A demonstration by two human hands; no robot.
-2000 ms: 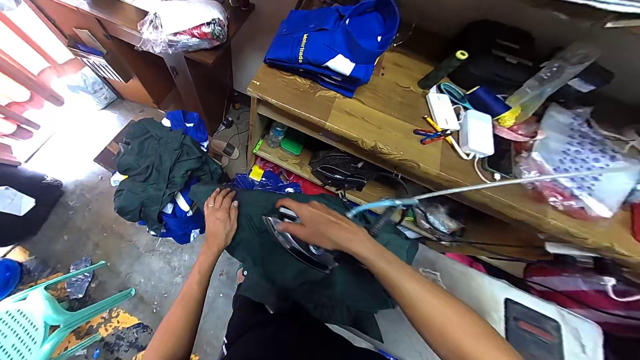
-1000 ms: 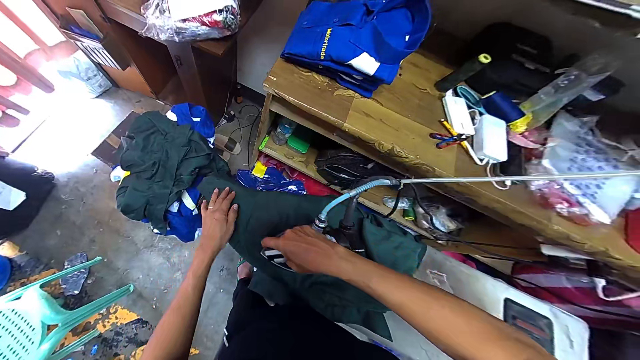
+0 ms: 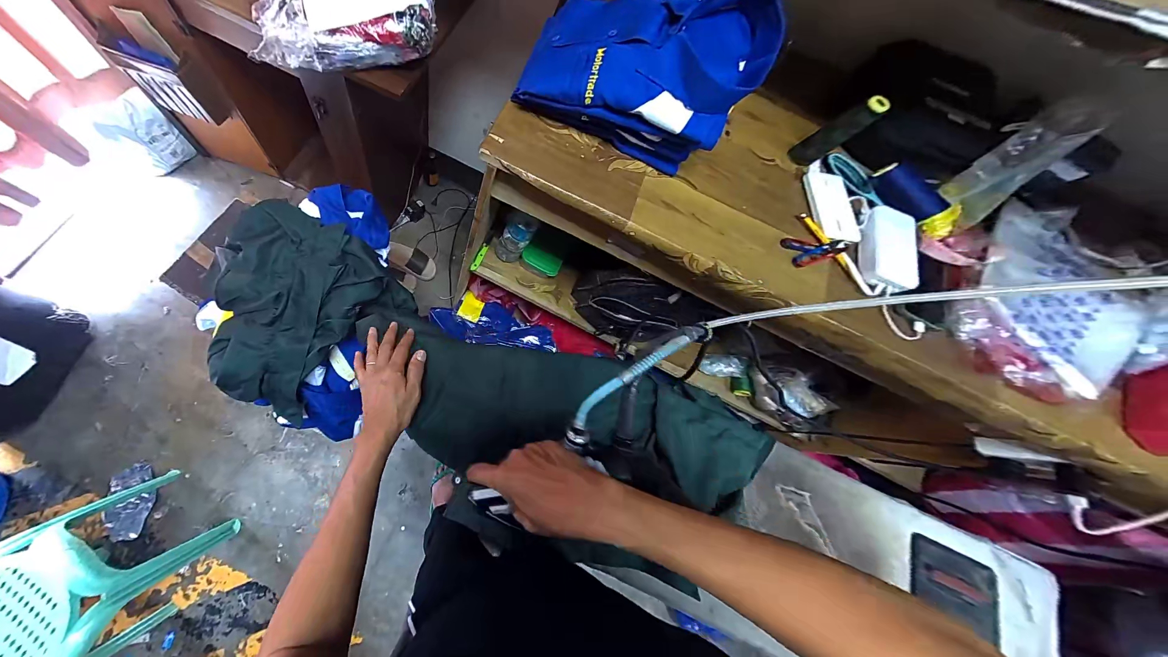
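Observation:
A dark green garment (image 3: 511, 383) lies spread over an ironing surface that it mostly hides. My right hand (image 3: 552, 488) is closed round the handle of a steam iron (image 3: 493, 502), whose sole is hidden; a light blue sleeved hose (image 3: 630, 370) rises from its back. Flat on the garment's left part rests my left hand (image 3: 390, 374), fingers slightly apart, a ring on one finger. Beside it on the left is a heap of dark green clothes (image 3: 283, 292) with blue clothes (image 3: 333, 401) under and behind it.
Folded blue shirts (image 3: 630, 73) sit on a wooden table (image 3: 675, 210) along with pliers (image 3: 812, 251), white adapters (image 3: 890, 246) and plastic bags. Cables and bags fill the shelf below. A green plastic chair (image 3: 64, 575) stands at lower left. The hose crosses to the right edge.
My right hand and the iron have moved toward my body, to the garment's near edge, since the earliest frame. The left hand stays on the cloth.

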